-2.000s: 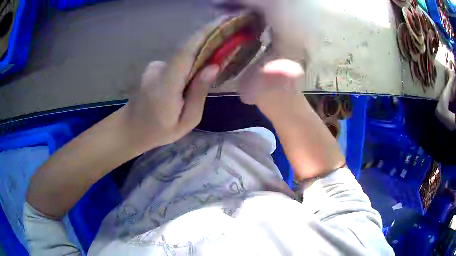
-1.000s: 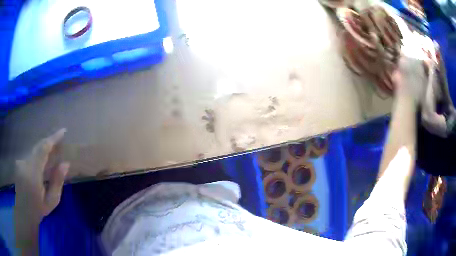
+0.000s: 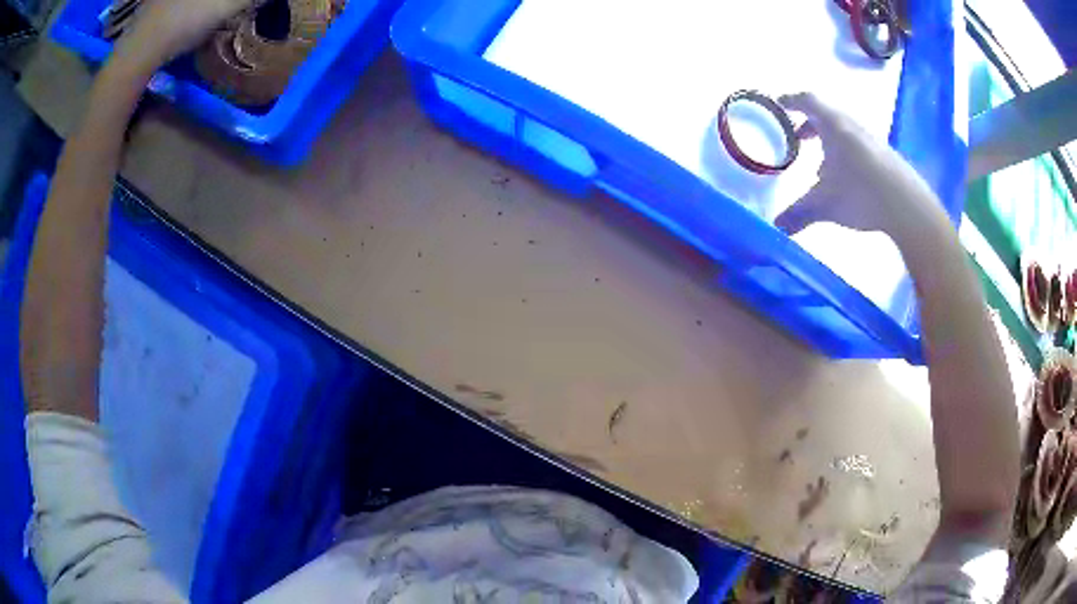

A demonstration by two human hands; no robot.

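A narrow dark-red ring (image 3: 726,139) is in the large blue tray with a white bottom (image 3: 591,71). My right hand (image 3: 853,171) is over this tray with thumb and fingers apart, the fingertips at the ring's right edge; whether they grip it I cannot tell. More red rings (image 3: 876,30) lie at the tray's far right corner. My left hand (image 3: 177,21) is at the smaller blue tray (image 3: 289,130) at the upper left, beside tan discs (image 3: 254,65). Its fingers are cut off by the top edge, so its grip is hidden.
The worn brown bench (image 3: 472,295) runs between the trays and my lap. A blue crate with a pale sheet (image 3: 177,389) sits below the edge at left. Piles of tan-and-red rings (image 3: 1051,472) lie at the far right. Part of another crate shows at the bottom right.
The view has swung left. My right hand has left the finished pile and is now at a red ring in the large tray. My left hand has moved from the bench edge to the tan discs.
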